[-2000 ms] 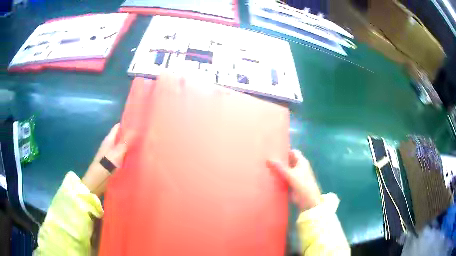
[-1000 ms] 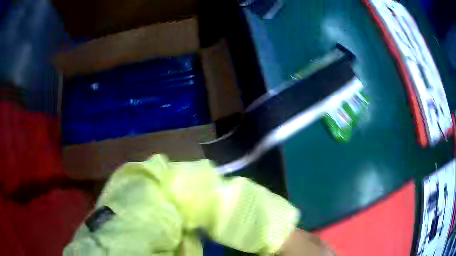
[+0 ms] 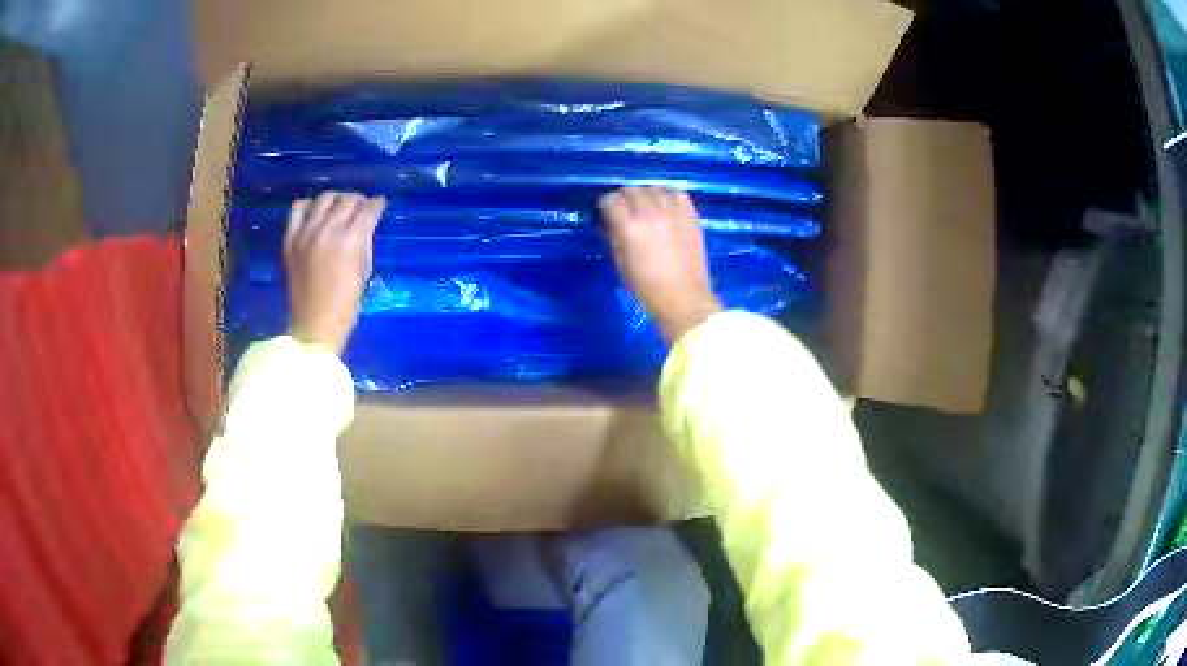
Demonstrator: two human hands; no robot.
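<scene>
An open cardboard carton (image 3: 521,468) lies in front of me, its flaps folded outward. Shiny blue-film-wrapped panels (image 3: 482,325) are packed in it in rows. My left hand (image 3: 333,260) reaches into the carton on the left, its fingers curled over a blue bundle. My right hand (image 3: 660,254) does the same right of the middle. The fingertips of both hands are on or between the bundles and partly hidden, so I cannot tell how firmly they grip.
A wavy stack of red foam pads (image 3: 91,442) stands left of the carton. The green bench edge (image 3: 1172,78) runs along the right rim. Black strips with white edges (image 3: 1041,625) hang at the lower right. My legs show below the carton.
My view has turned from the bench, where both hands held a red pad, to the carton. Both hands are now in the carton at the blue bundles. The red pad I held is out of view.
</scene>
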